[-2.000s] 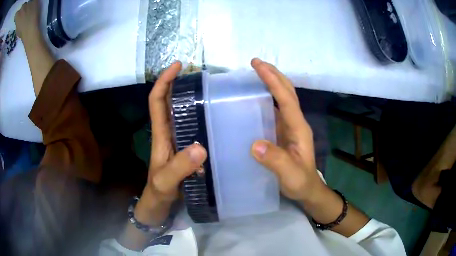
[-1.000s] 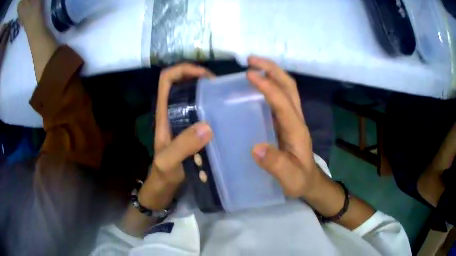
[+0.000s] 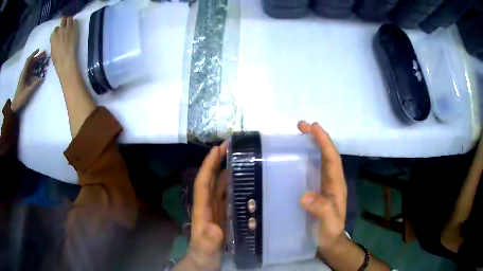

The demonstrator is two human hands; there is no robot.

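Observation:
The joined unit (image 3: 288, 201) is held upright on its side in front of me, below the table's front edge. Its ribbed glossy black cover (image 3: 244, 177) faces left, with two small shiny knobs on it. Its frosted box faces right. My left hand (image 3: 207, 211) lies along the black side, partly blurred, its fingertips behind the cover's upper edge. My right hand (image 3: 329, 196) grips the frosted side, thumb in front and fingers behind the far edge.
Another joined unit (image 3: 119, 47) stands at the back left, beside a neighbour's brown-sleeved arm (image 3: 90, 129) and hands. Small dark pieces (image 3: 39, 68) lie there. Clear tape (image 3: 212, 69) crosses the white table. A black cover (image 3: 402, 74) and frosted housing (image 3: 442, 77) lie right. Dark stacks (image 3: 328, 6) stand behind.
The view has tilted up, showing more table. The unit has turned so its ribbed side and knobs show more. My left thumb has moved off the front of the black cover.

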